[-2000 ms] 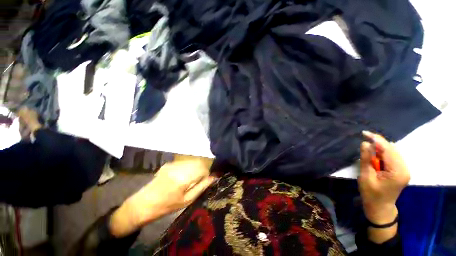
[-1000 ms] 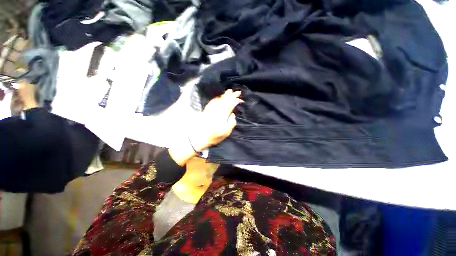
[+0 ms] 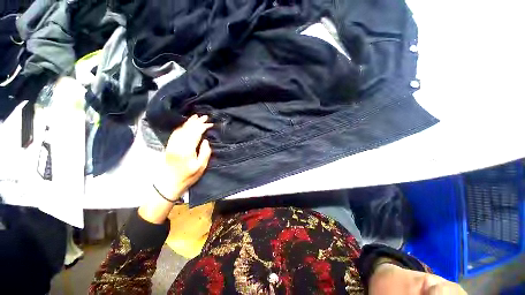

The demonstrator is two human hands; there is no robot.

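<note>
A dark navy-black garment lies spread on the white table. Its long stitched hem band runs along the near side, and one corner hangs over the table edge. Small pale round buttons show at its right edge. My left hand, with a thin dark band on the wrist, is on the garment's near left part, its fingers bent over bunched cloth. My right hand is low at the right, away from the garment and cut off by the bottom edge. Its fingers are not clearly visible, and no snips show.
Grey and dark garments are heaped at the far left. White papers lie at the left. A dark sleeve of another person is at the lower left. Blue plastic crates stand below the table at the right.
The view has shifted right since a second ago. My left hand stays on the garment's near left part. Since two seconds ago the hem has been laid out straighter, and my right hand has moved down.
</note>
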